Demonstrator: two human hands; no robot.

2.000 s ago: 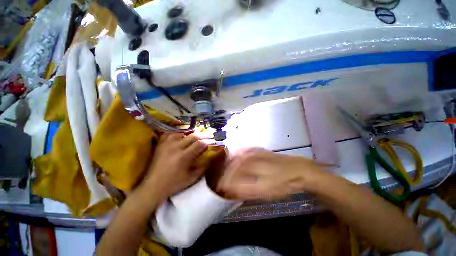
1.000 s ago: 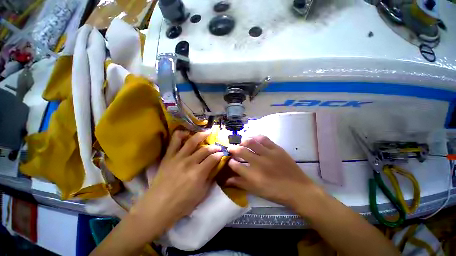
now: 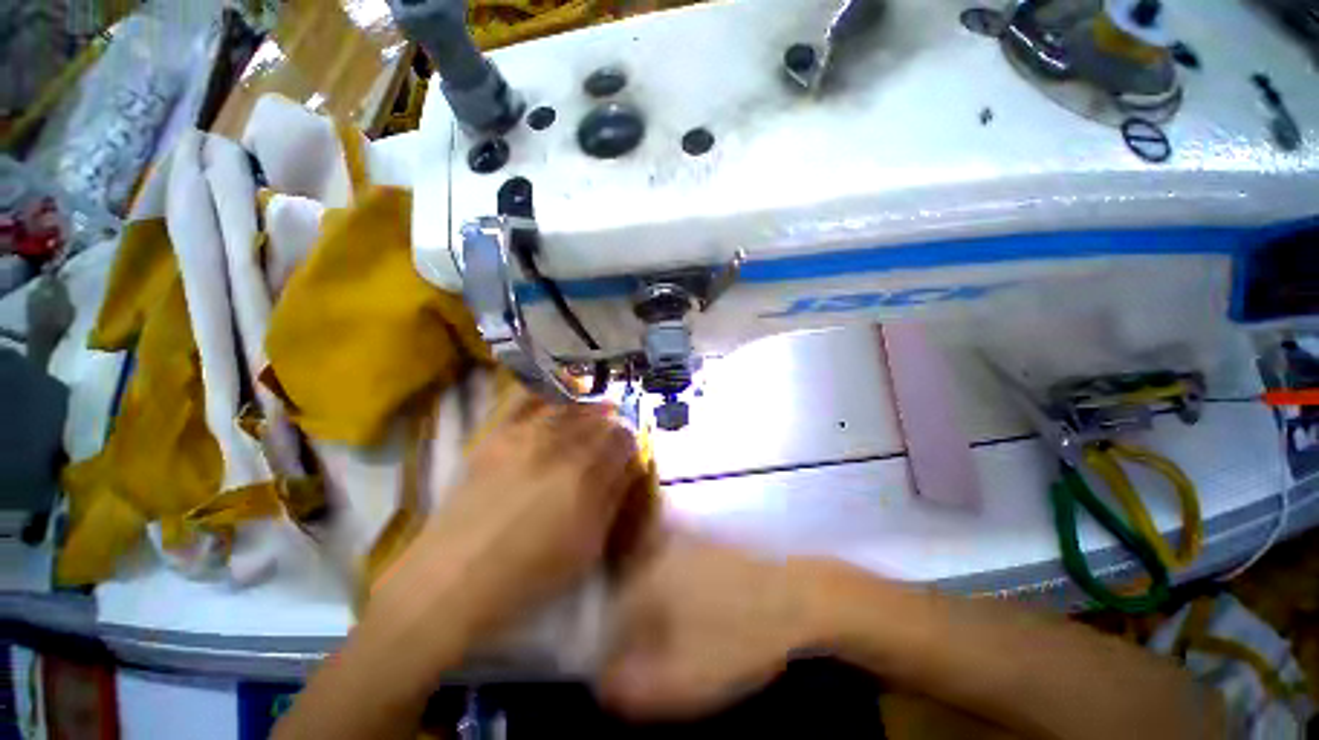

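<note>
The mustard and off-white garment (image 3: 355, 325) lies in a heap left of the needle, and part of it runs under my hands. My left hand (image 3: 543, 477) is on the garment just below and left of the presser foot (image 3: 670, 412), fingers bent over the fabric and blurred. My right hand (image 3: 687, 622) is lower, at the table's front edge, at the garment's near part; it is strongly blurred and its fingers cannot be made out. The white JACK sewing machine (image 3: 868, 203) stands behind, its light bright at the needle.
Scissors with green and yellow loops (image 3: 1107, 521) lie right of the needle, beside a small metal mechanism (image 3: 1128, 393). A pale pink strip (image 3: 930, 419) lies on the bed. A ruler-marked edge runs along the front. White and mustard pieces (image 3: 1230, 651) show at the lower right.
My right hand has moved from beside the presser foot down toward the table's front edge. My left hand has shifted slightly down. The near off-white part has moved and blurred. The camera view has shifted.
</note>
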